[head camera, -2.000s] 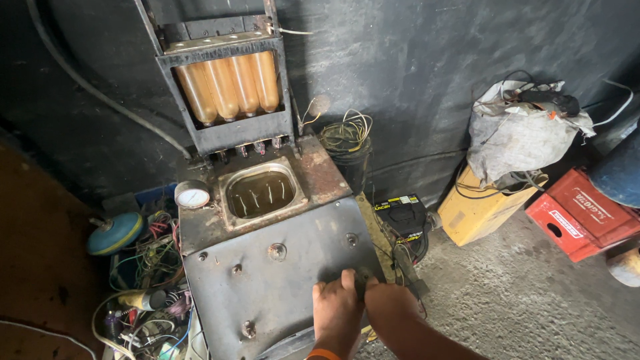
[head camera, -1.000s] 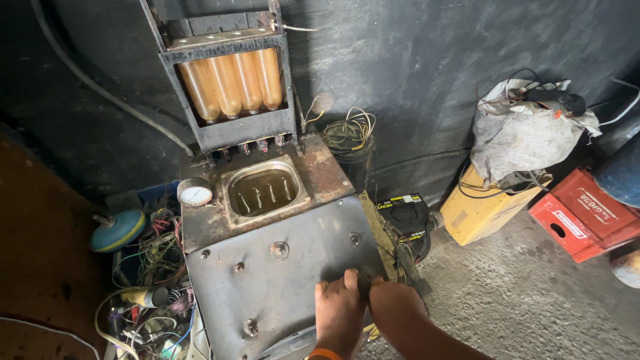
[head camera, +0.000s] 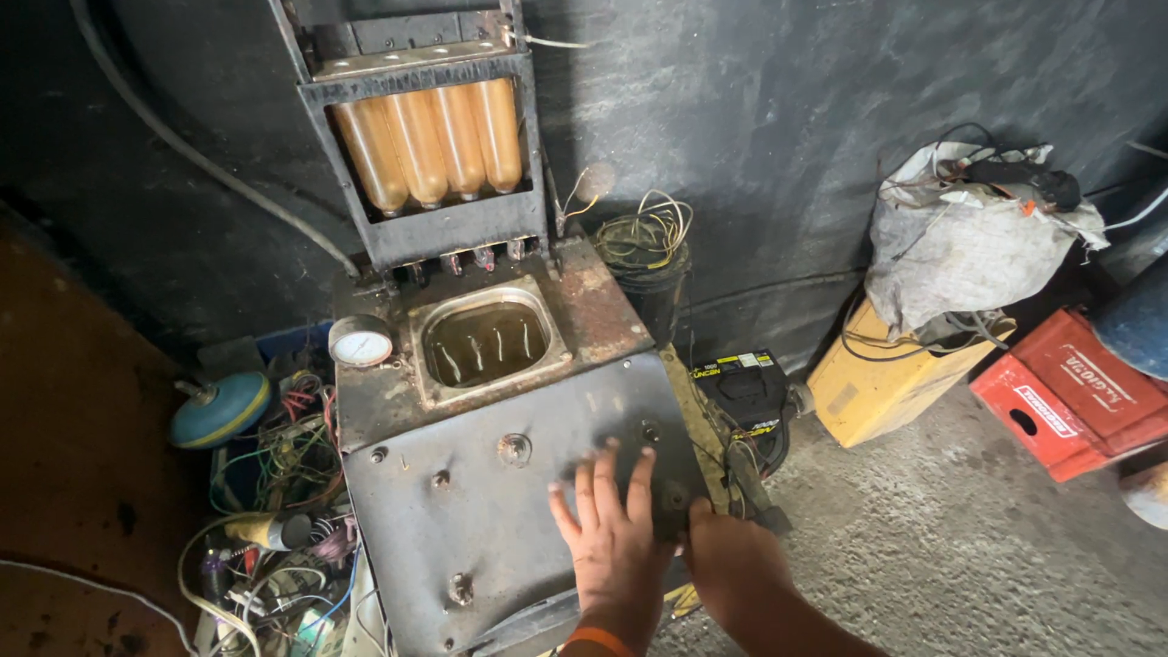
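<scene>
My left hand (head camera: 616, 538), an orange band at its wrist, lies spread over the dark metal front panel (head camera: 511, 520) of a test bench, with nothing in it. At the panel's right edge is my right hand (head camera: 735, 557), its fingers curled; what they close on is hidden. Small knobs and studs stick out of the panel. Above it, a metal basin (head camera: 484, 342) holds dark liquid with several thin streams falling in. A round pressure gauge (head camera: 360, 342) stands left of the basin. Several glass tubes (head camera: 461, 141) of amber liquid sit in the upright metal frame (head camera: 456, 226).
Tangled wires (head camera: 283, 456) and a blue-yellow round object (head camera: 222, 411) lie at left. Right of the bench are a bucket with coiled wire (head camera: 643, 233), a black battery (head camera: 744, 392), a yellow container (head camera: 890, 383) under a grey sack (head camera: 967, 246), and a red crate (head camera: 1058, 392).
My left hand has opened and spread flat on the panel; earlier its fingers were bent beside my right hand. My right hand stays at the panel's right edge.
</scene>
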